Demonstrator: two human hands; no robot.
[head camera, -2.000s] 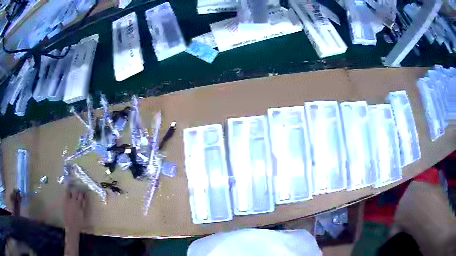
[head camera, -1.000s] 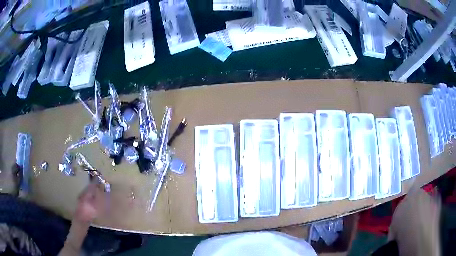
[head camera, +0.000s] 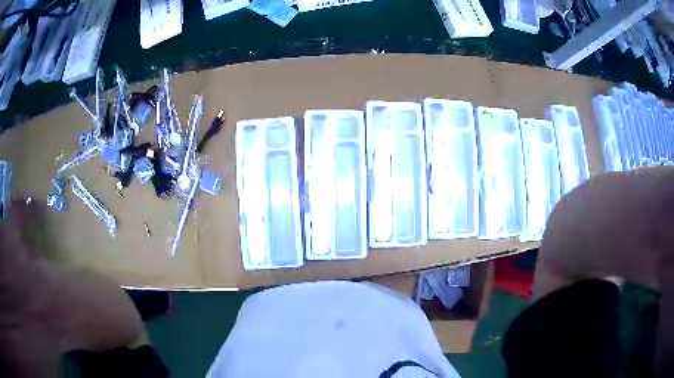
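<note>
Several white translucent trays (head camera: 270, 193) lie upright side by side in a row on the brown cardboard worktop (head camera: 318, 81). To their left is a loose heap of clear-bagged rods (head camera: 189, 173), dark cables (head camera: 212, 131) and small blue-grey pieces (head camera: 210, 182). My left arm (head camera: 81, 306) is large and blurred at the lower left. Its hand end is smeared at the left edge and no fingers show. My right forearm (head camera: 613, 214) crosses the right side beside the last trays. My right hand is cut off.
Stacked trays (head camera: 628, 129) stand at the far right. White boxes (head camera: 90, 40) and a light-blue packet (head camera: 275, 10) lie on the dark green strip (head camera: 295, 38). Below the bench are an open carton (head camera: 452, 334) and something red (head camera: 511, 279). White cloth (head camera: 325, 332) covers the bottom centre.
The view has shifted, so the trays and heap sit higher and further left. A large blurred arm has appeared at lower left, where another person's hand was seen. My right forearm shows more.
</note>
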